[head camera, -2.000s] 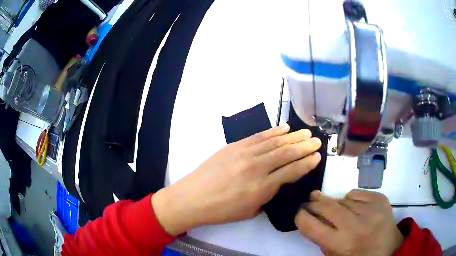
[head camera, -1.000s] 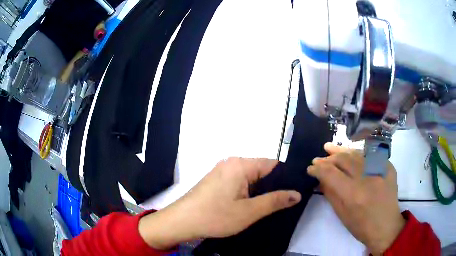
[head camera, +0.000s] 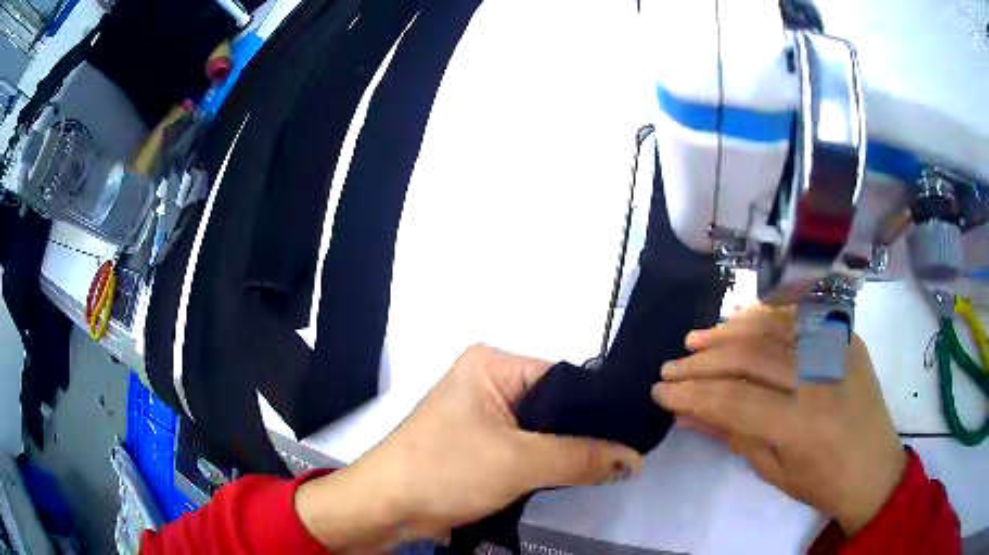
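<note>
A black fabric strip (head camera: 667, 314) runs from under the sewing machine head (head camera: 721, 130) toward the front edge, bunched and folded near my left hand. My left hand (head camera: 477, 444) grips the folded part between thumb and fingers; the fingers are partly hidden under the fabric. My right hand (head camera: 775, 401) lies right of the strip, with its fingertips at the strip's right edge just below the needle area. Whether it pinches the fabric is unclear. The presser foot area (head camera: 737, 262) is small and partly hidden by the machine head.
Long black strips (head camera: 363, 239) lie in curves at the left. Green-and-yellow-handled snips (head camera: 954, 374) lie at the right. Red-yellow scissor loops (head camera: 101, 298) and a clear container (head camera: 81, 179) are far left. A blue crate (head camera: 152, 434) is below the table edge. A grey ruler strip (head camera: 564, 540) follows the front edge.
The small separate-looking black piece left of the needle is gone from there. My left hand moved from atop the fabric to gripping its fold nearer the front. My right hand moved up beside the strip.
</note>
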